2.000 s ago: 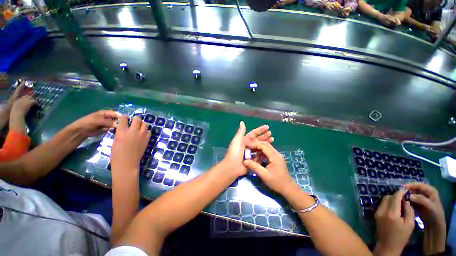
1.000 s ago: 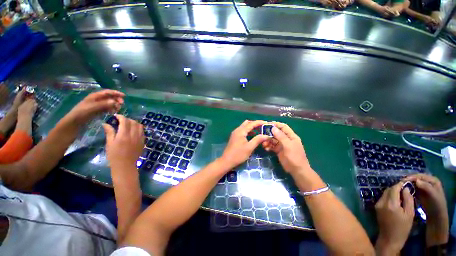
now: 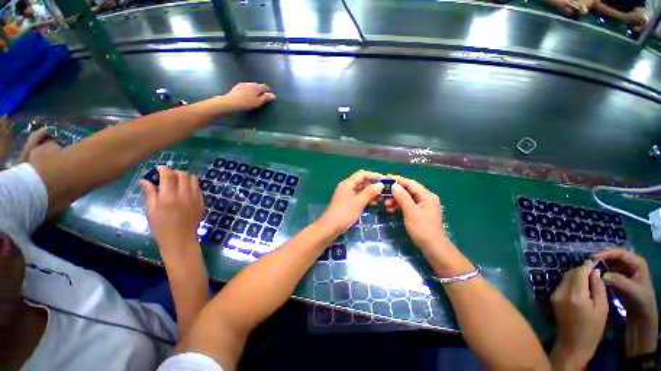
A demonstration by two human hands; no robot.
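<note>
My left hand (image 3: 353, 201) and my right hand (image 3: 419, 210) meet over the back of my tray. Between their fingertips they hold a small square unit (image 3: 388, 187) with a dark face, partly covered by the thumbs and fingers. The clear blister tray (image 3: 349, 293) lies below my hands on the green bench. Most of its pockets show no black piece, and a black piece (image 3: 338, 252) sits near its left side. Glare hides part of the tray.
A neighbour's arm (image 3: 145, 138) reaches over the belt (image 3: 435, 101) at left. Neighbours' trays with black pieces lie left (image 3: 250, 199) and right (image 3: 572, 224). A unit (image 3: 343, 111) and a square frame (image 3: 526, 146) lie on the belt. A white plug (image 3: 656, 223) is far right.
My hands have come from a cupped hold to a fingertip hold on the unit, which is now tilted differently. The left neighbour's arm has reached out over the belt. Units on the belt have shifted left.
</note>
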